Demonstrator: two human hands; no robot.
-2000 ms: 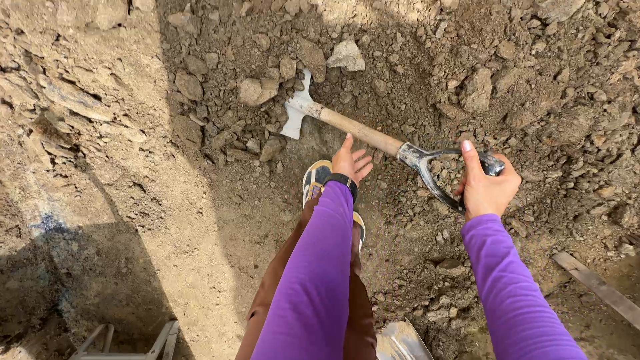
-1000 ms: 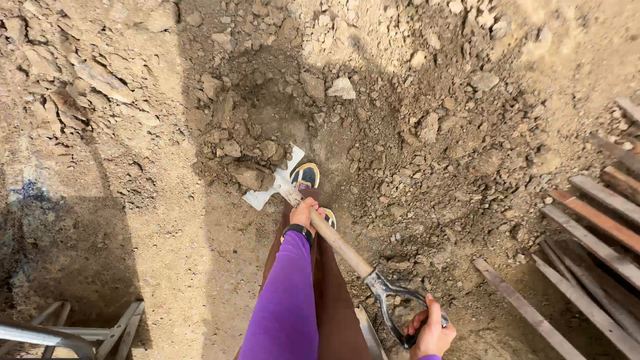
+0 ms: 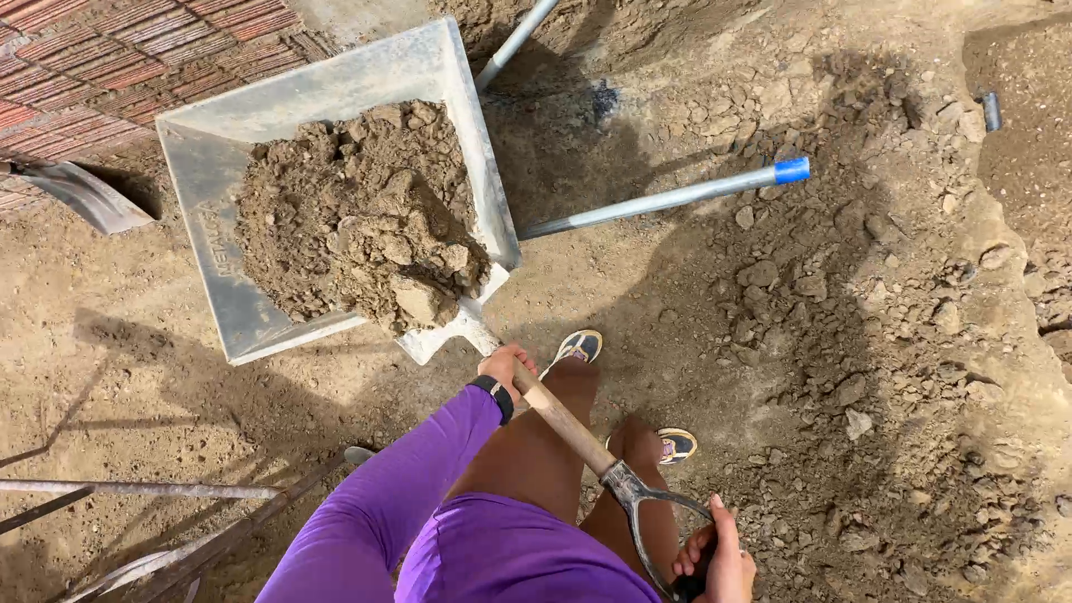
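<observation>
A shovel with a wooden shaft [image 3: 569,427] runs diagonally across my legs. My left hand [image 3: 507,370], with a dark band at the wrist, grips the shaft close to the blade. My right hand [image 3: 718,557] is closed around the dark D-shaped grip at the other end. Clumps of soil [image 3: 419,260] lie on the pale blade [image 3: 435,337], which is over the near right rim of a metal wheelbarrow tray [image 3: 201,251]. Brown soil heaped in the tray [image 3: 293,218] hides much of the blade and seems to touch its load.
Two wheelbarrow handles, one with a blue end [image 3: 791,170], extend from the tray. Another shovel blade [image 3: 88,197] lies by hollow bricks [image 3: 109,59] at the left. Metal bars [image 3: 142,487] stand at lower left. Loose rubble [image 3: 821,402] covers the ground to the right of my shoes.
The view has swung far round to the wheelbarrow. My left hand, open beside the shaft two seconds ago, now grips it. The blade, at the ground by my feet before, is now at the tray with soil on it.
</observation>
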